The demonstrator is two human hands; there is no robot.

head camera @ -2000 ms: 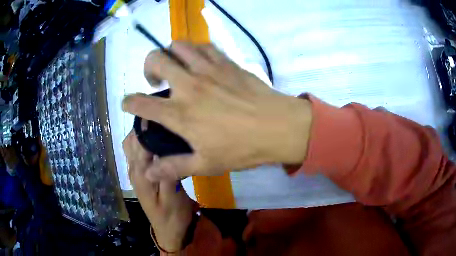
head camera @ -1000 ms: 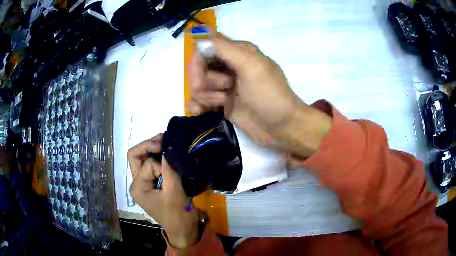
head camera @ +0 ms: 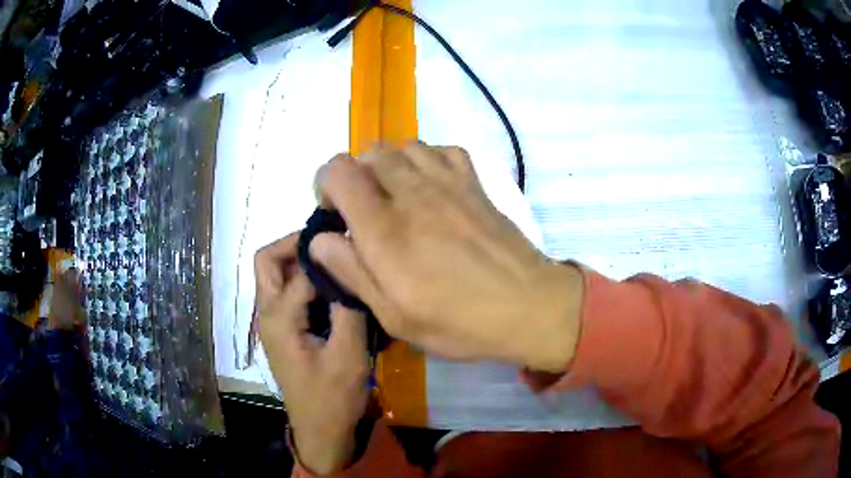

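Observation:
A black camera housing (head camera: 323, 262) is held between my two hands, over the orange tape (head camera: 383, 84). It is mostly hidden by my fingers. My left hand (head camera: 313, 350) grips it from below and the left. My right hand (head camera: 434, 247) lies over its top and right side, with the thumb on the black part. A black pigtail cable (head camera: 485, 91) curves from the top of the tape down behind my right hand. A bit of blue wire shows near my left wrist. What my right fingertips touch inside the housing cannot be seen.
A plastic-wrapped tray of small silvery parts (head camera: 121, 271) lies at left. Thin wires (head camera: 248, 224) lie on the white sheet (head camera: 644, 187). Black oval modules (head camera: 823, 219) stand in clear trays at the right edge. Another person's hand (head camera: 65, 297) shows at far left. Dark clutter fills the top left.
My right hand has come down from the upper tape onto the housing and covers it. The housing's open, wire-filled side is now turned away or hidden. The black cable shows again in an arc.

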